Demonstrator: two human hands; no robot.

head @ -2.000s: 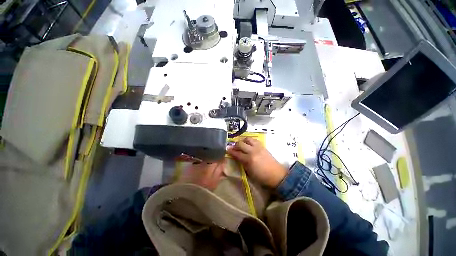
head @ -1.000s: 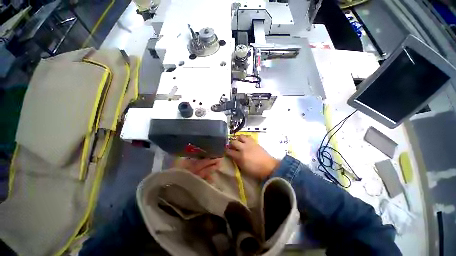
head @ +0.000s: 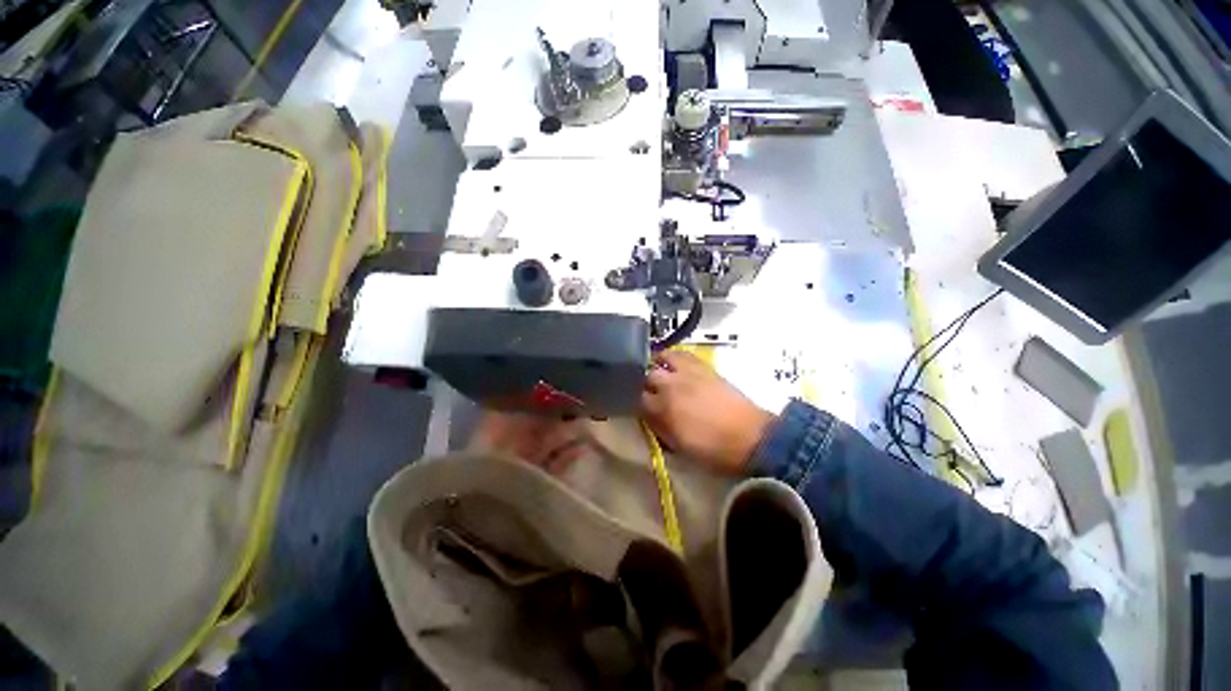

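A beige cover [head: 520, 547] with a yellow-edged seam lies in front of the pattern sewing machine [head: 540, 358], its open tube-like ends towards me. My right hand [head: 702, 416] presses on the cover beside the machine head, fingertips close to the needle area. My left hand [head: 533, 443] rests on the cover below the dark front cover of the machine, partly hidden by the machine and the raised fabric. The needle area and the cover's far end are mostly hidden by my right hand and the machine head.
A stack of beige covers [head: 176, 270] with yellow edges hangs at the left. A thin black cable [head: 907, 412] loops right of the machine. Grey patches [head: 1057, 382] and a yellow-green strip [head: 1120, 452] lie further right, below the control panel screen [head: 1127, 223].
The sewing clamp under the machine head has shifted backward. My hands stay close to the same place on the cover. The whole view has shifted slightly.
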